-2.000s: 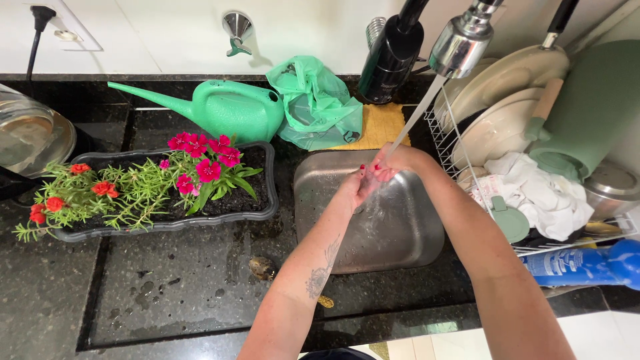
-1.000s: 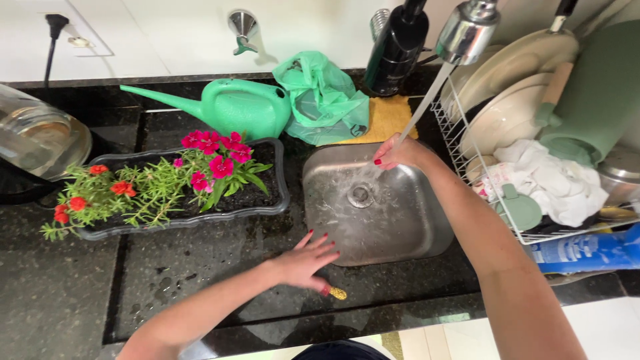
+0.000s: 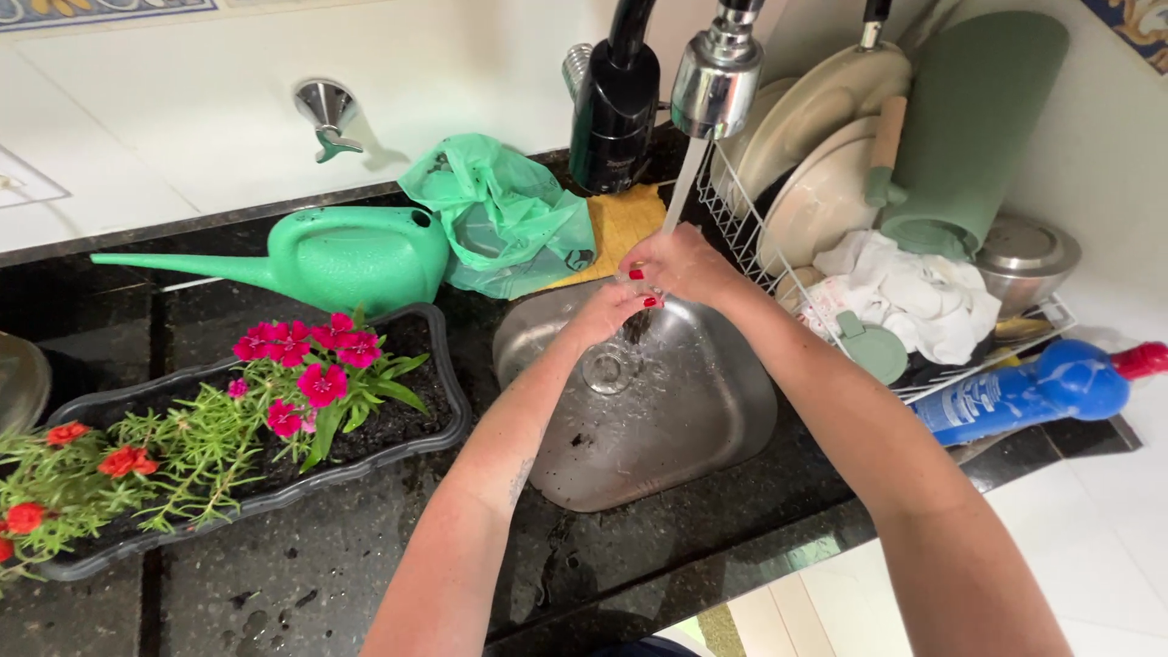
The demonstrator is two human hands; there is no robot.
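Note:
Water runs from the chrome faucet head (image 3: 716, 84) onto my hands above the stainless steel sink (image 3: 703, 438). My left hand (image 3: 616, 308) and my right hand (image 3: 684, 263) meet at the fingertips, closed around something small that the fingers and water mostly hide. Dark dirt drops below the fingers, and dark specks lie in the sink near the drain (image 3: 607, 367). To the left, a green watering can (image 3: 356, 260) stands behind a black planter (image 3: 453, 383) of pink flowers (image 3: 322, 384) and red flowers (image 3: 126, 461).
Behind the sink lie a green plastic bag (image 3: 511, 219) and a yellow cloth (image 3: 625, 228), beside a black faucet fixture (image 3: 616, 119). On the right, a white wire dish rack (image 3: 744, 228) holds plates (image 3: 826, 196) and a white cloth (image 3: 912, 292). A blue bottle (image 3: 1013, 388) lies in front of it.
My left hand has moved from the counter's front edge up to my right hand under the water. A small yellowish thing seen there earlier no longer shows. Dark dirt now shows in the sink.

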